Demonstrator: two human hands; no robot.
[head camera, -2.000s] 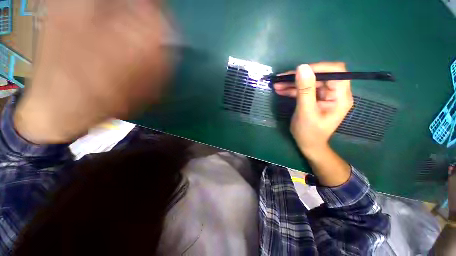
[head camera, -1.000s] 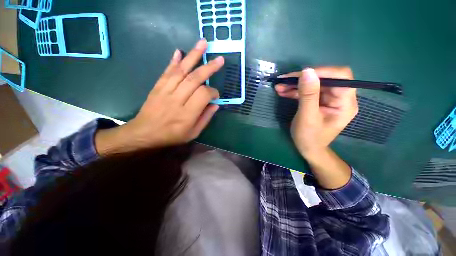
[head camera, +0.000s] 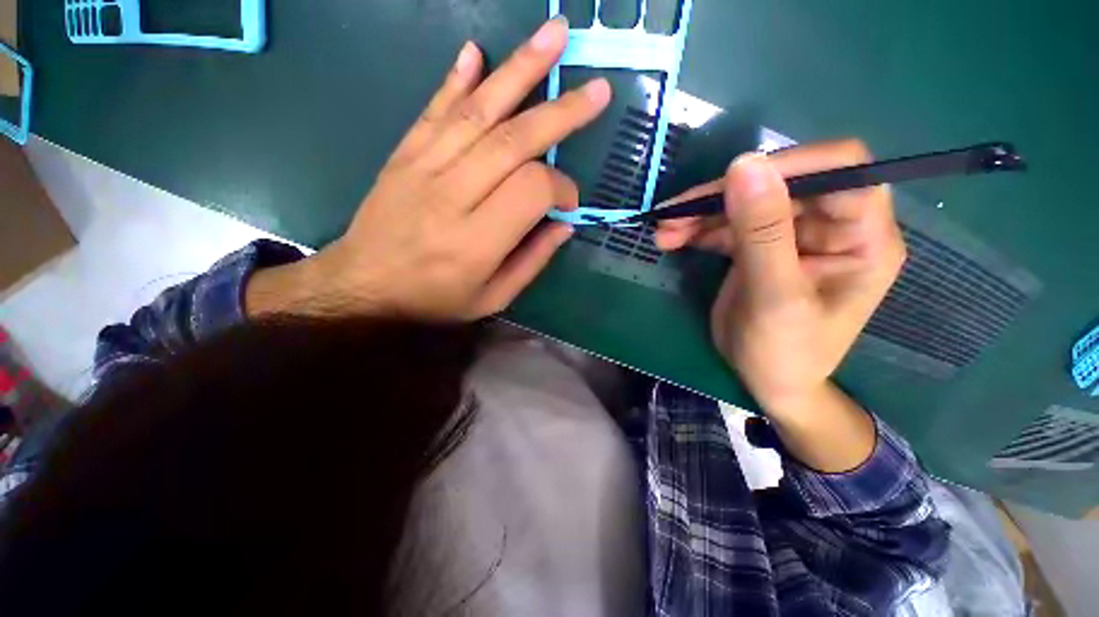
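A light-blue plastic housing (head camera: 617, 51) lies over part of the striped sheet of dark adhesive strips (head camera: 952, 289), its key-hole end cut off by the top edge. My left hand (head camera: 452, 199) rests on the housing's left side, fingertips on its frame and over its screen window. My right hand (head camera: 814, 265) holds black tweezers (head camera: 892, 172) like a pen. The tweezer tips touch or hover just over the housing's near end edge; which one, I cannot tell. Whether a strip is at the tips is too small to see.
The green bench (head camera: 301, 133) has another light-blue housing (head camera: 199, 40) at the upper left and part of one (head camera: 18, 97) at the left edge. At the right are part of a light-blue housing (head camera: 1087, 359) and a spare striped sheet (head camera: 1051, 440). The wearer's dark hair blocks the lower left.
My left hand came in from the left with the housing, set it over the strip sheet. The tweezer tips moved from the sheet to the housing's near end edge. The view has shifted.
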